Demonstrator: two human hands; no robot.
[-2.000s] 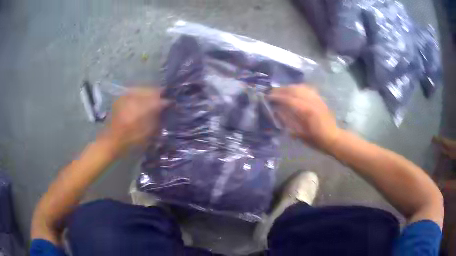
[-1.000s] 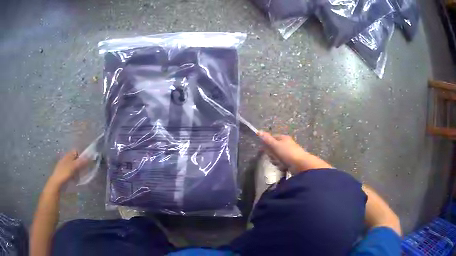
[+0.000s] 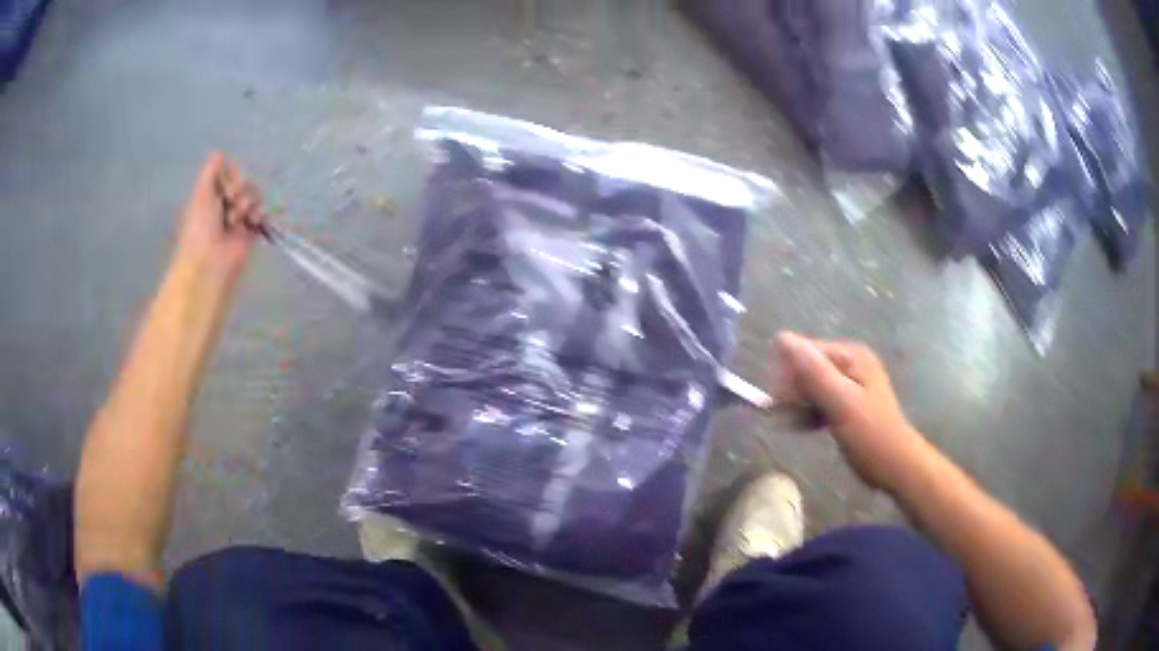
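Note:
A bagged garment [image 3: 559, 356], dark purple-grey cloth in clear glossy film, lies flat on the floor, slightly tilted, its whitish band at the far end. I cannot tell how many packs are under it. My left hand [image 3: 223, 216] is closed on one end of a tying strip [image 3: 324, 270], out to the left of the pack and raised. My right hand [image 3: 833, 388] grips the strip's other end, just right of the pack. The strip's middle is hidden under the pack.
Other bagged garments [image 3: 979, 140] lie at the upper right. Dark film-wrapped items [image 3: 36, 547] show at the lower left edge. My shoes [image 3: 760, 515] are at the pack's near edge. A blurred brown object [image 3: 1144, 445] stands at the right edge. The floor [image 3: 318, 140] is speckled grey.
My left hand has moved up and away with its strip end, drawing the strip out. My right hand has shifted right. The view has turned, so the pack appears tilted.

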